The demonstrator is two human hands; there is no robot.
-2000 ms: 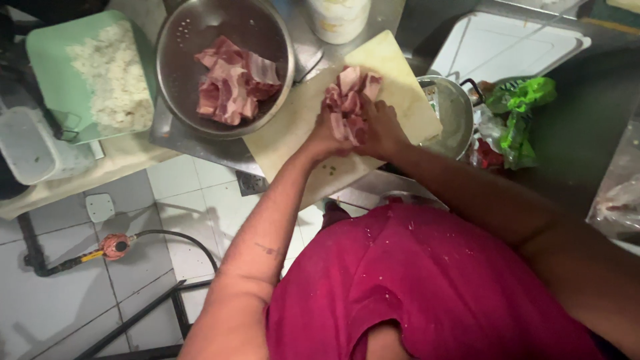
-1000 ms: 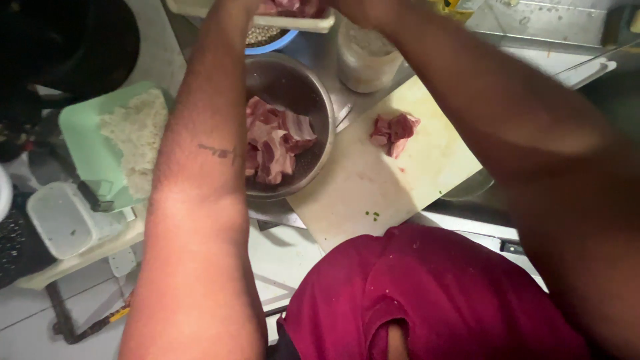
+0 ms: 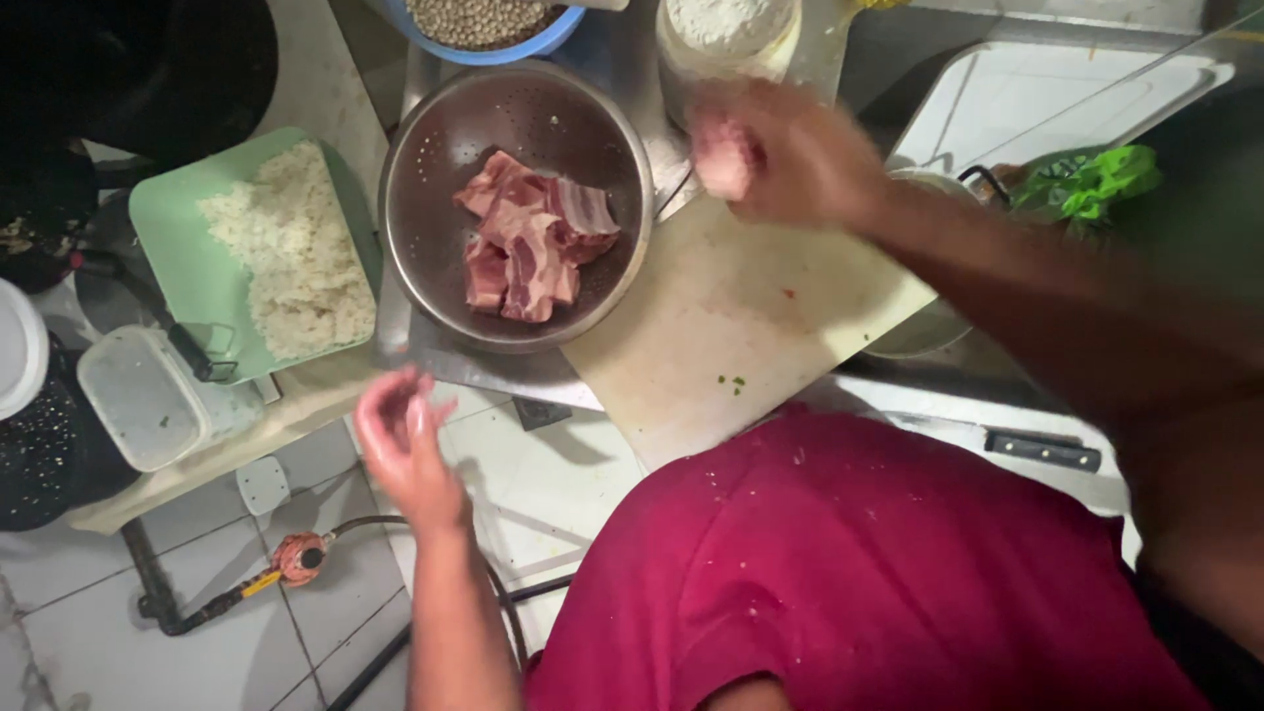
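Note:
Several chunks of raw rib meat (image 3: 538, 232) lie in a perforated steel colander (image 3: 425, 286) at the upper middle. My right hand (image 3: 790, 163) is closed around a piece of raw meat (image 3: 724, 153), blurred, above the far end of the pale cutting board (image 3: 731, 316). My left hand (image 3: 405, 434) is empty with its fingers apart, below and left of the colander. Small green bits and a red scrap lie on the board. Behind my right hand stands a jar of white powder (image 3: 731, 25).
A green tray (image 3: 168, 237) of white rice and a plastic container (image 3: 143, 395) are at left. Beyond the colander is a blue bowl (image 3: 484, 54) of beans. A knife (image 3: 1042, 449) lies at right, near a metal pot (image 3: 923, 331) and green plastic bag (image 3: 1096, 183).
Both hands have come back from the top edge of the view. The meat that lay on the cutting board one second ago is gone from there, and my right hand now holds a piece.

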